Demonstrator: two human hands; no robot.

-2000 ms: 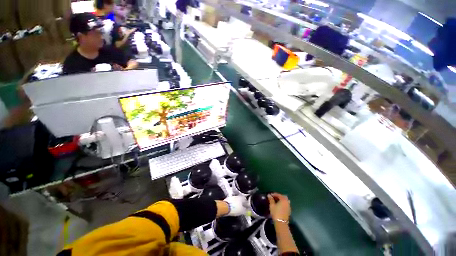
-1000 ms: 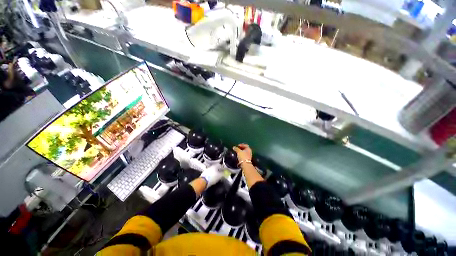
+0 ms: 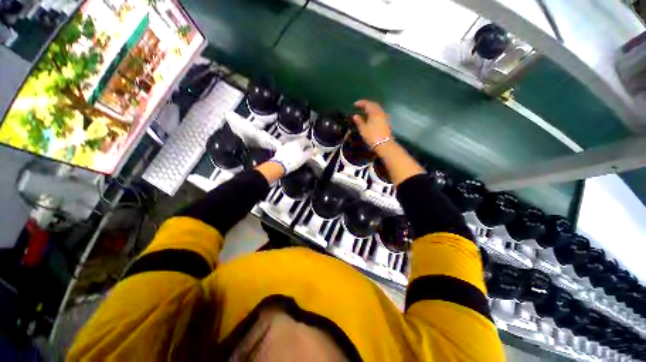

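Note:
Glossy black dome camera heads (image 3: pixel 330 130) on white bodies stand in two rows in white slotted racks (image 3: pixel 343 252) in front of me. My left hand (image 3: pixel 292 154), in a white glove, lies among the heads between the two rows, at a white part; its fingertips are unclear, so I cannot tell if it grips anything. My bare right hand (image 3: pixel 371 123), with a thin bracelet, is at the far side of the back row, just above a black head (image 3: pixel 358 150). Its fingers are apart and it holds nothing visible.
A monitor (image 3: pixel 92 85) with a bright picture and a white keyboard (image 3: pixel 193 138) stand left of the racks. The green bench (image 3: pixel 425 99) runs behind them. A single camera head (image 3: pixel 490 42) sits on the far ledge. A white post (image 3: pixel 559 170) crosses at right. More racked heads (image 3: pixel 525 220) continue right.
The view has turned down and right along the racks. My right hand has come off the black head it was touching, and its fingers have spread. My left hand stays among the heads.

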